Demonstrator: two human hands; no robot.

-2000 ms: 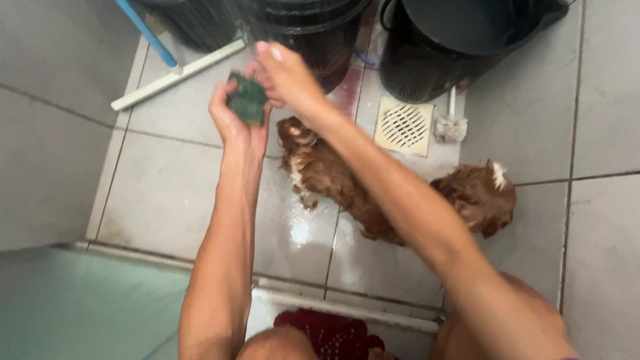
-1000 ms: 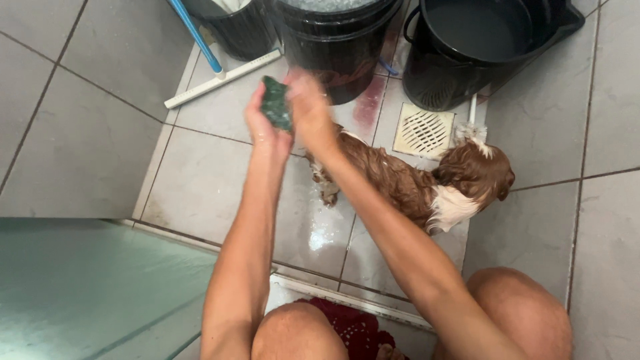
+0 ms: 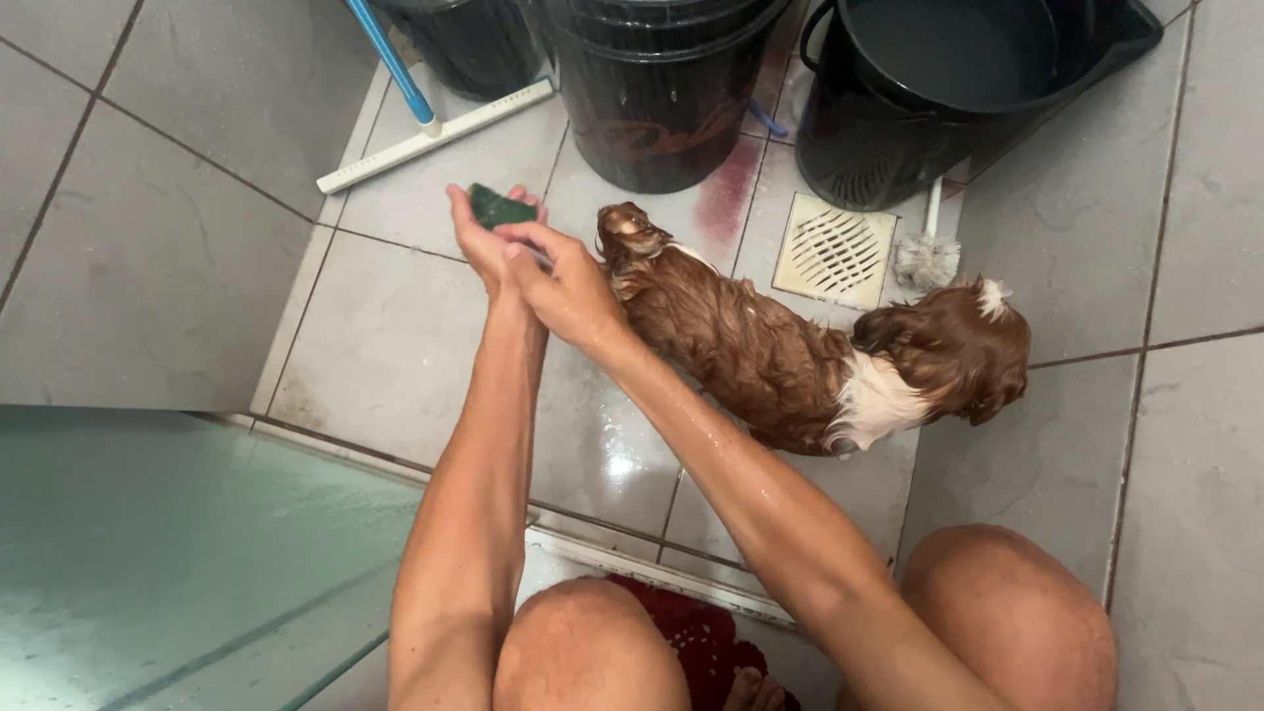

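Note:
A dark green soap bar or pad (image 3: 502, 207), its exact kind unclear, lies in the palm of my left hand (image 3: 484, 237), which is turned up with fingers partly curled. My right hand (image 3: 568, 286) rests against the left palm and wrist, just below the green piece; its fingers are bent and I see nothing held in them. To the right of my hands, a wet brown and white dog (image 3: 741, 341) stands on the tiled floor, its head toward the right wall and its rear near my right hand.
Black buckets (image 3: 662, 109) stand at the back, one holding liquid (image 3: 948, 49) at the right. A squeegee (image 3: 439, 138) lies at the back left. Near the dog are a floor drain (image 3: 834, 252) and a toilet brush (image 3: 926, 261). A glass panel (image 3: 197, 553) is at left.
My right hand has moved off the green piece, down to the left palm and wrist. The dog's head, lower and partly behind my arm at first, now shows fully by the wall.

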